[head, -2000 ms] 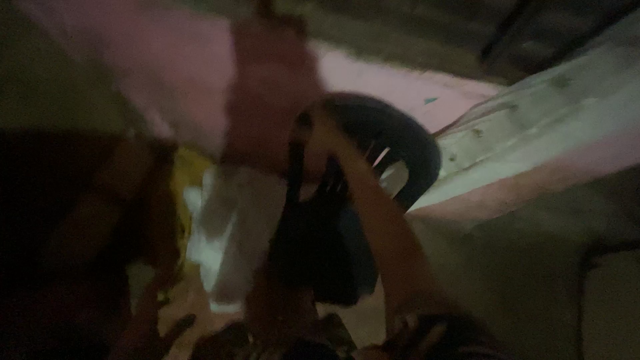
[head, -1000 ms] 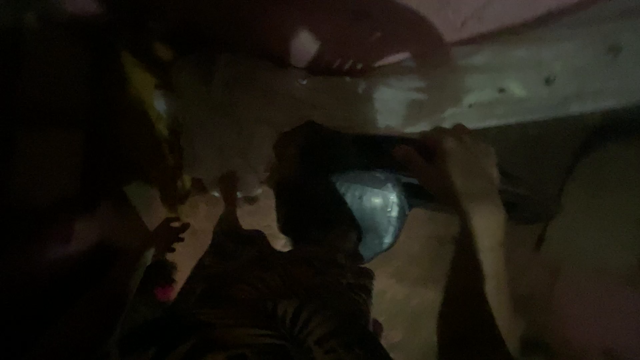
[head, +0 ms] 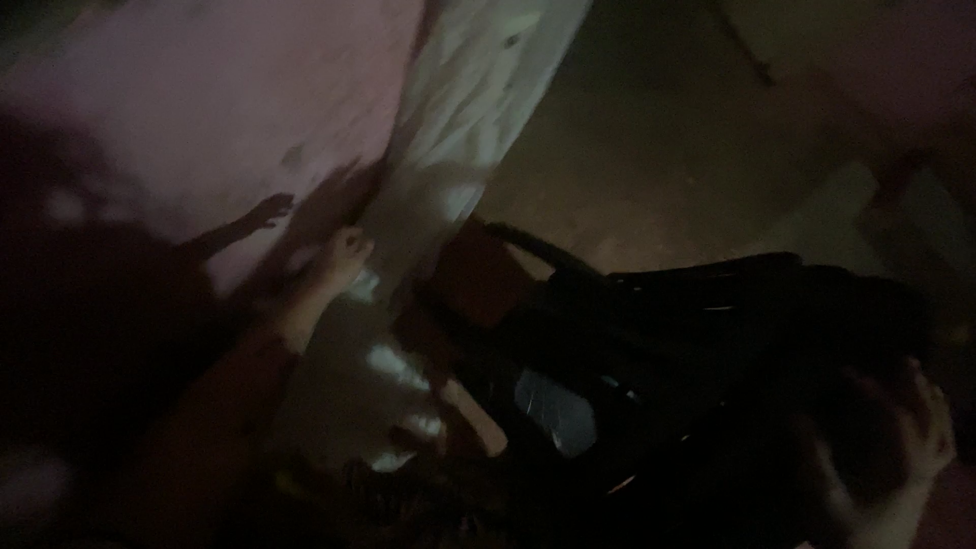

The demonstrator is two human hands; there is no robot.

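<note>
In the dim head view, a dark plastic chair (head: 686,320) lies tilted across the lower right, its outline partly lost in shadow. My right hand (head: 926,427) grips its far right part, fingers on one side and thumb on the other. My left hand (head: 349,252) reaches out beside the pale base of the wall, with fingers curled; whether it holds or touches anything is not clear. A shiny, bluish-grey patch (head: 557,412) shows through or beside the chair's dark parts.
A pinkish wall (head: 305,84) with arm and hand shadows fills the upper left. A pale, worn ledge (head: 488,84) runs down along it. Dim brownish floor (head: 633,168) lies beyond the chair. A bare limb, possibly a foot (head: 476,419), shows low in the middle.
The chair and my right hand now appear farther right and lower. My left arm has come out toward the wall. The view has turned strongly.
</note>
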